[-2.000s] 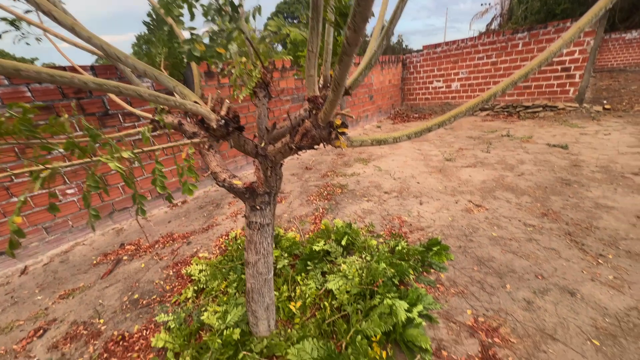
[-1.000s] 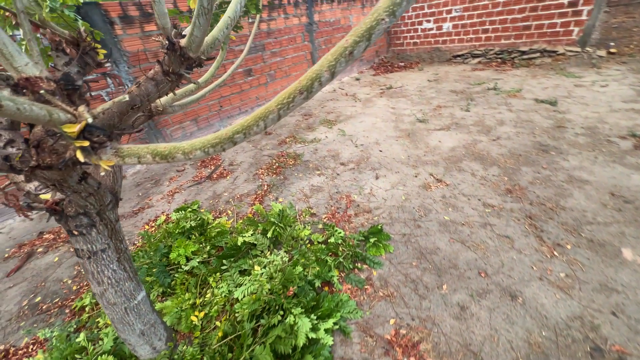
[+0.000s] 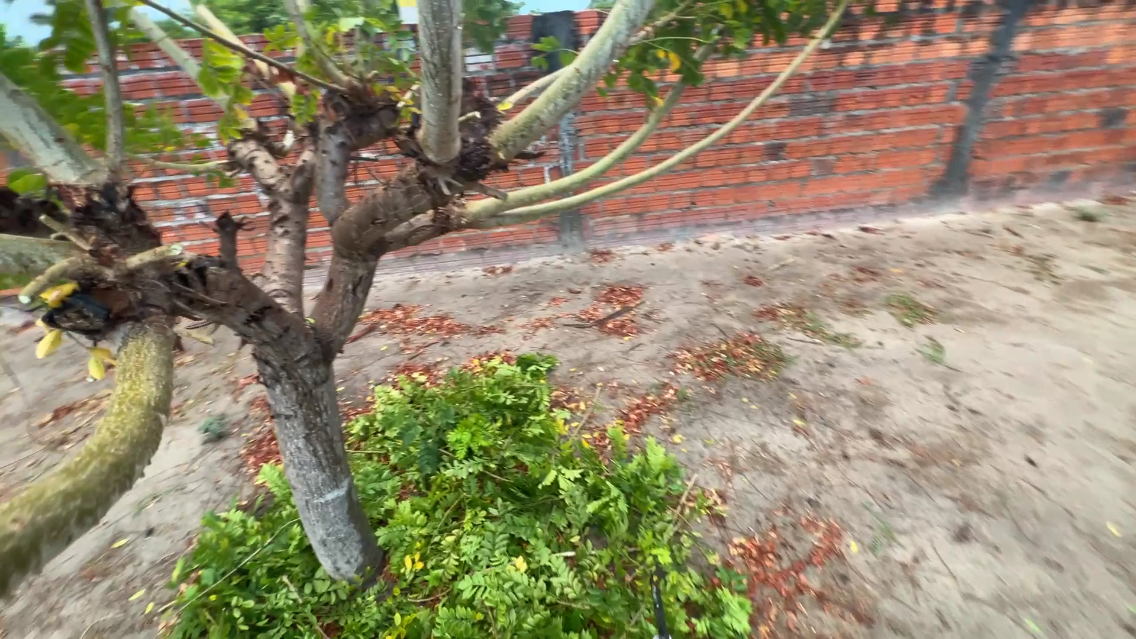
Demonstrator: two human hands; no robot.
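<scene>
Neither my left hand nor my right hand shows in the head view. A tree trunk (image 3: 324, 470) with grey bark stands left of the middle and forks low into thick limbs. Cut stubs and rough bark mark the forks. One thick mossy branch (image 3: 98, 453) bends down at the left edge, and thinner branches (image 3: 701, 146) reach up to the right. Cut leafy green foliage (image 3: 497, 524) lies heaped around the trunk's foot. A thin dark object (image 3: 658, 603), too little seen to name, shows in the leaves at the bottom edge.
A red brick wall (image 3: 799, 133) with grey pillars runs behind the tree. Dry reddish leaves (image 3: 790, 559) lie scattered on the sandy ground (image 3: 958, 426). Branches spread across the upper left at the tree's forks.
The view has swung around the tree and now faces the long brick wall. The thin dark object at the bottom edge was not visible before.
</scene>
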